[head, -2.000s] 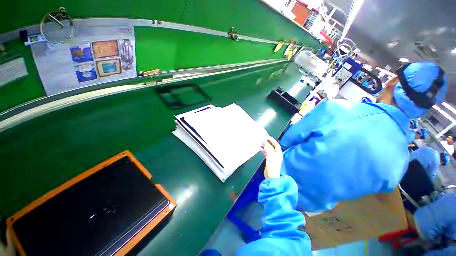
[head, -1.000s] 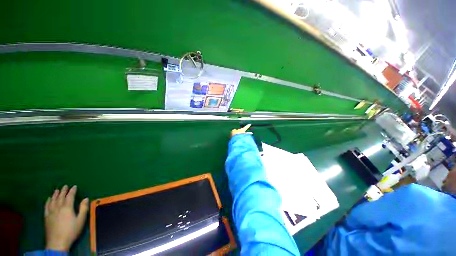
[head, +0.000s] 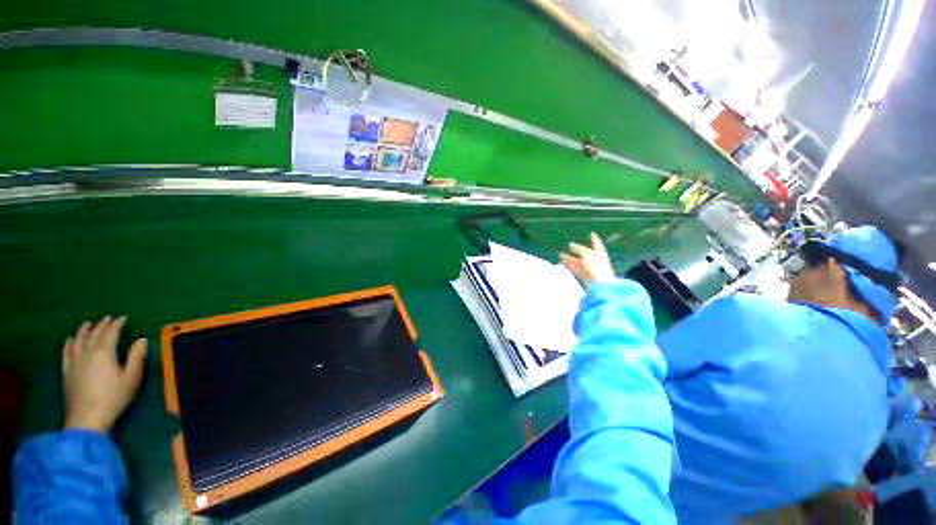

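A wooden frame (head: pixel 298 305) with an orange-brown border lies on the dark-green bench. A glossy black screen panel (head: pixel 298 379) nearly fills it. My left hand (head: pixel 100 374) rests on the bench left of the frame, fingers apart, holding nothing. A panel stack with white separator sheets (head: pixel 534 297) lies right of the frame. My right hand (head: pixel 589 258) is at the stack's far right edge, fingers apart; no thing shows in it, and whether it touches the top sheet is unclear.
A thin black inner frame (head: pixel 476 232) lies behind the stack. A black part (head: pixel 663 286) lies farther right. A person in a blue smock (head: pixel 770 400) is close at right. An instruction sheet (head: pixel 323 138) and a label card (head: pixel 246 110) hang on the green back board.
My right hand has moved from near the black inner frame rightward to the stack's far edge. The white sheets on the stack lie differently. My left hand stays on the bench.
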